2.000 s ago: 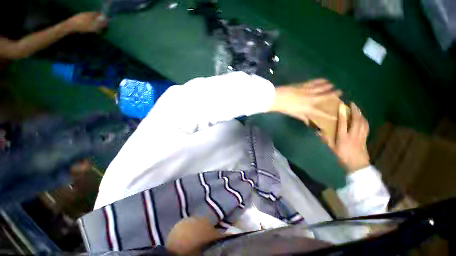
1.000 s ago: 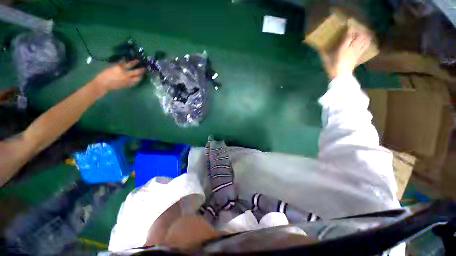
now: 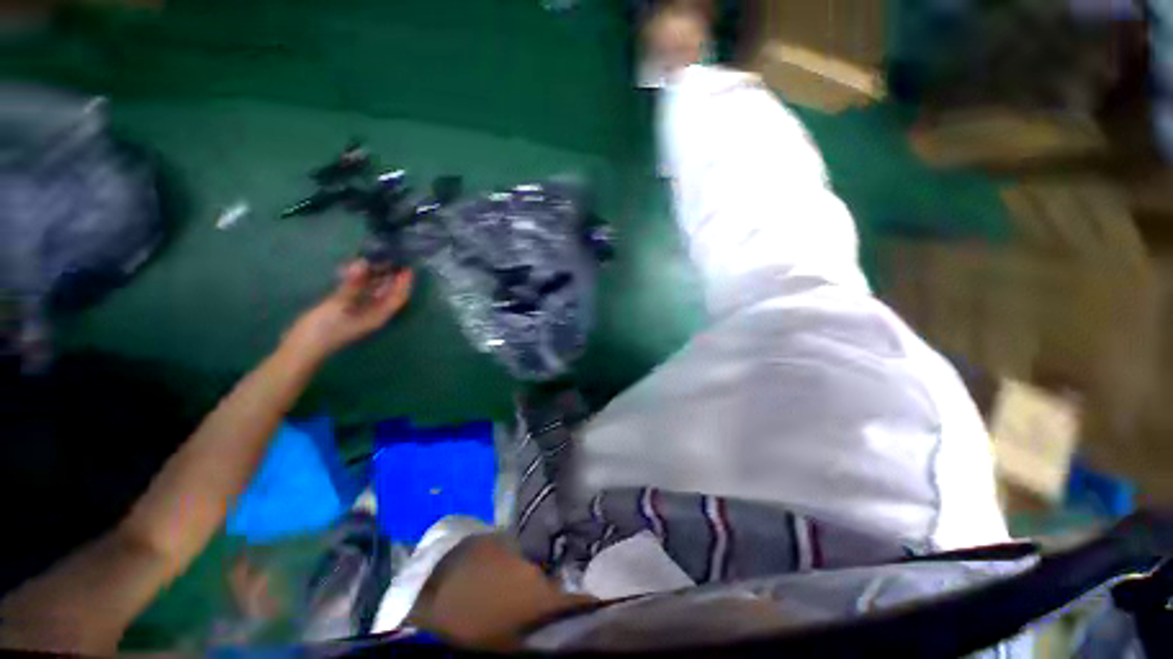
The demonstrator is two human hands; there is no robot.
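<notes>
My right hand (image 3: 678, 36) is small and blurred at the top edge, at the end of my outstretched white sleeve. A pale patch shows at its fingers, and I cannot tell whether it holds anything. My left hand cannot be made out. A small brown carton (image 3: 817, 75) lies to the right of my right hand, cut by the top edge. A clear plastic bag with black pieces (image 3: 527, 277) lies on the green bench left of my sleeve. Loose black cables (image 3: 367, 187) lie beside it.
Another person's bare hand (image 3: 367, 299) reaches in from the left at the cables. A large clear bag (image 3: 71, 200) is at far left. Blue stools (image 3: 435, 483) stand below the bench edge. Brown cartons (image 3: 1068, 283) are at the right.
My right hand has left the brown carton and moved left, to where the white paper lay. The view has shifted. The other person's hand is still at the cables.
</notes>
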